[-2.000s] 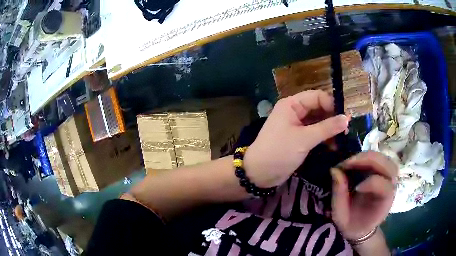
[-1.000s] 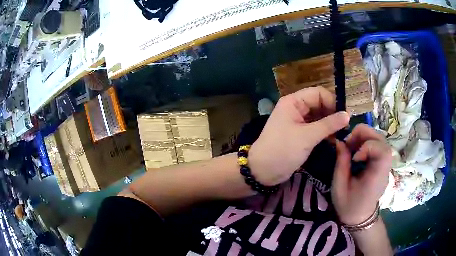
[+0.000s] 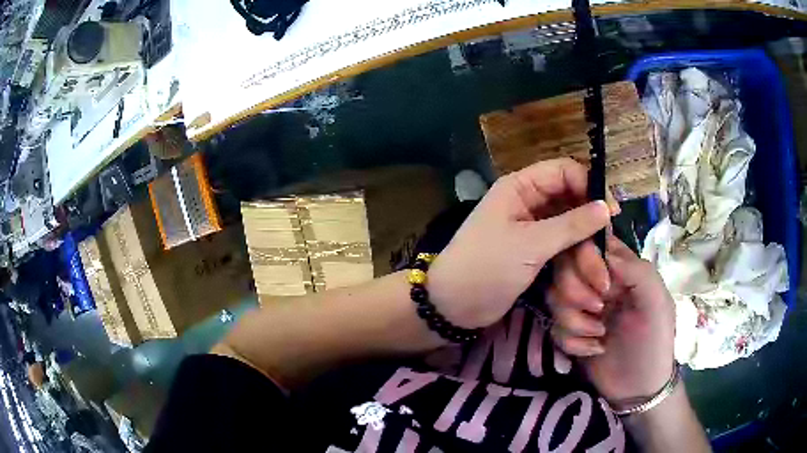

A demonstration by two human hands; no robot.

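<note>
A long, narrow black fabric strip [image 3: 595, 115] runs from the top edge down across the table's edge to my hands. My left hand [image 3: 504, 248], with a dark beaded bracelet, pinches the strip between thumb and fingers. My right hand [image 3: 619, 310], with a thin bangle, is just below it, fingers curled in around the strip's lower part. The strip's end is hidden in the fingers.
The white table [image 3: 380, 31] has black loops [image 3: 270, 13] on it. A blue basket [image 3: 779, 168] with cream fabric [image 3: 703, 177] is at right, beside a wooden board [image 3: 540, 133]. Cartons [image 3: 305, 243] and an orange-edged item [image 3: 184, 202] are at left.
My right hand has turned, its fingers now curled in front of the palm beneath my left hand. My left hand has hardly moved and still pinches the strip.
</note>
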